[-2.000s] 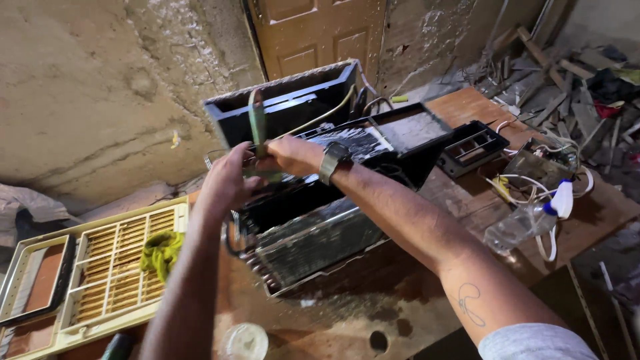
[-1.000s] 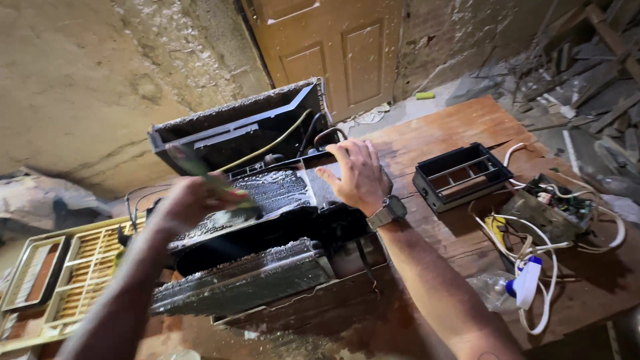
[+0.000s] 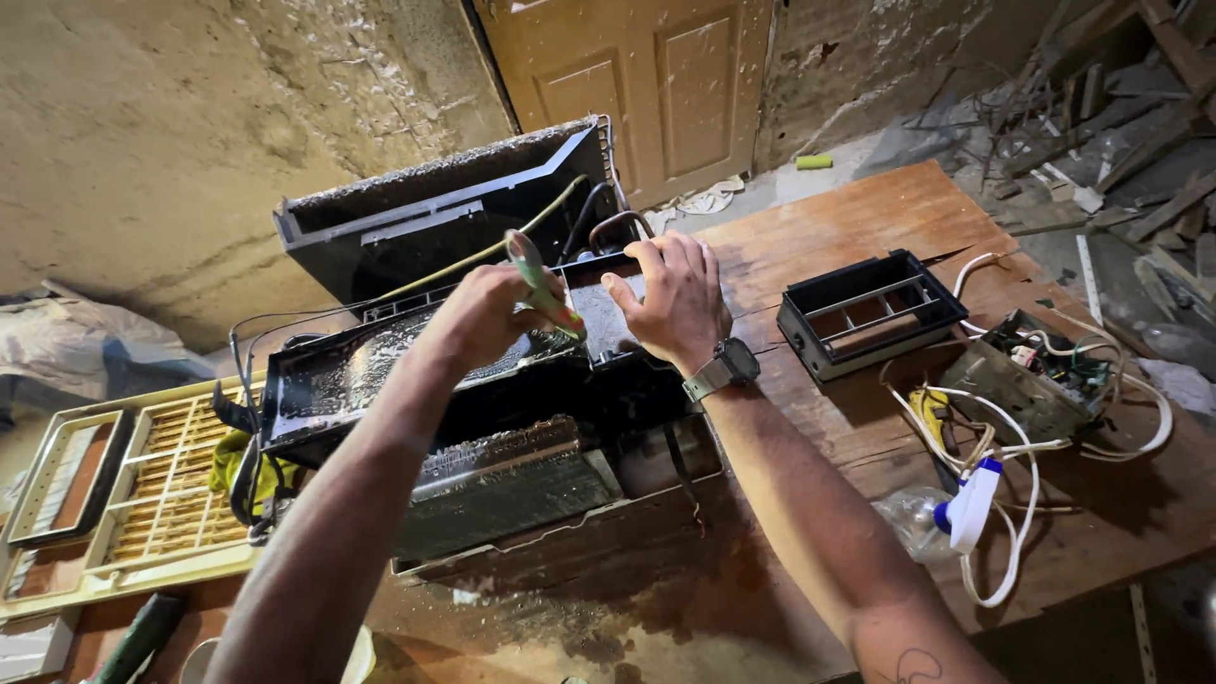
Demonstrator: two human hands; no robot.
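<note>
My left hand holds a green-handled brush over the wet, foamy tray area of a black plastic housing, which looks like part of a disassembled air conditioner. The brush's lower end is at the housing's inner divider. My right hand, with a watch on the wrist, rests at the housing's right end, fingers a little apart and thumb over the grey flat section. In front of the housing lies a wet finned metal coil. A larger black casing with a yellow-green wire stands behind.
On the wooden table, a black louvred frame, a circuit board in a box, white cables and a spray bottle lie to the right. A cream grille with a yellow-green cloth is at the left.
Two seconds ago both hands were together at the brush; my right hand has since moved to the housing's right end. My left hand has moved the brush rightward from the foamy surface since one second ago.
</note>
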